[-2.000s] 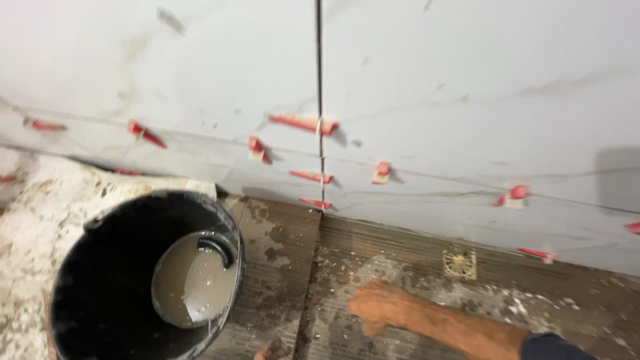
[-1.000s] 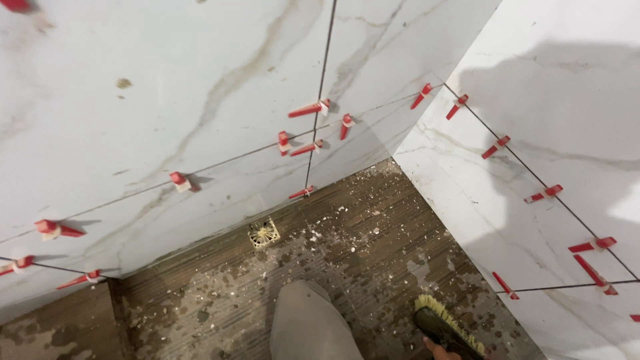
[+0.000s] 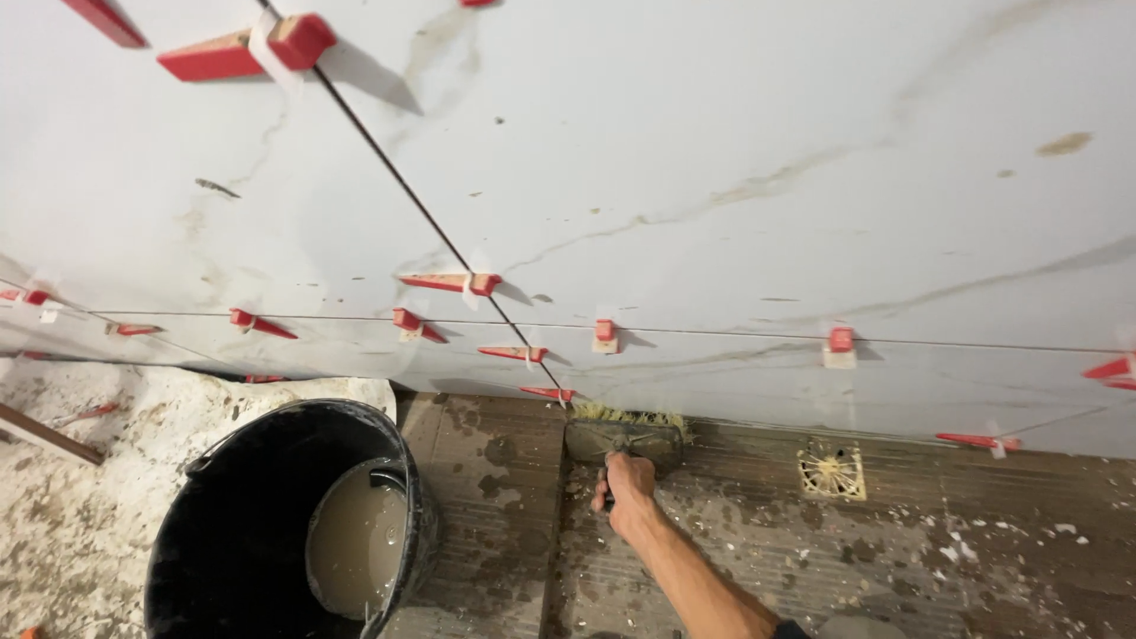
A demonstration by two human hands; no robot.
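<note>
My right hand [image 3: 626, 493] is closed around the handle of a dark scrubbing brush [image 3: 652, 444] with yellowish bristles. The brush lies on its side on the wet, wood-look floor [image 3: 710, 532], its bristles against the foot of the marble-look wall tile [image 3: 710, 240]. Left of my hand stands a black bucket [image 3: 240, 497] with murky water [image 3: 355, 541] and a dark curved thing partly in it. A square floor drain [image 3: 832, 470] lies right of the brush. My left hand is out of view.
Red tile-levelling wedges [image 3: 244, 49] stick out from the wall joints, several of them low near the brush. White, dirt-spotted sheeting [image 3: 71, 479] covers the floor at the left, with a brown strip [image 3: 53, 435] over it. Pale debris is scattered around the drain.
One second ago the brush was by the right-hand wall; now it is at the foot of the wall with the drain, near the bucket. The view has swung back left.
</note>
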